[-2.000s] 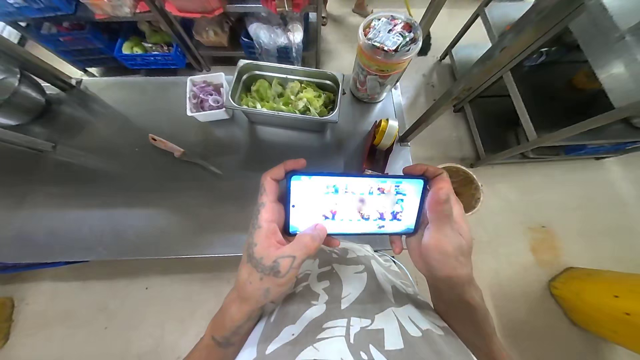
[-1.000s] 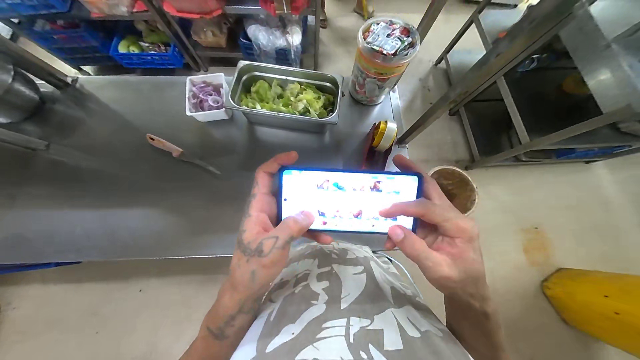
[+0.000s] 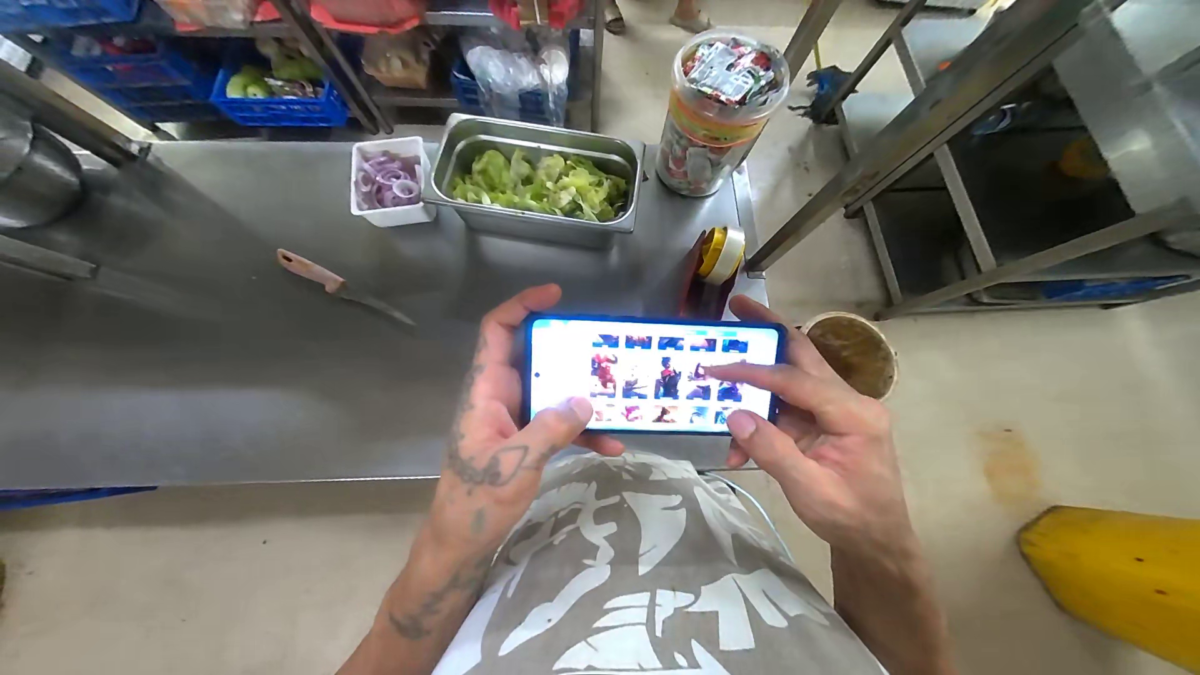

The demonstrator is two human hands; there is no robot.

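A smartphone in a dark case lies sideways between my hands, its lit screen showing rows of small pictures. My left hand grips its left end, thumb over the lower left of the screen. My right hand holds the right end, with the index finger over the screen and the thumb at the lower right corner. Beyond the phone, a kitchen knife lies on the steel table. A white tub of sliced red onion stands beside a steel pan of cut lettuce.
A clear plastic jar of small wrapped packets stands at the table's back right corner. Near the right edge is a bottle with a yellow cap. A round bucket and a yellow object are at right. Shelves with blue crates stand behind.
My right index finger has moved from behind the phone to over its screen. The pictures on the screen have changed. The knife, tub and pan have stayed in place.
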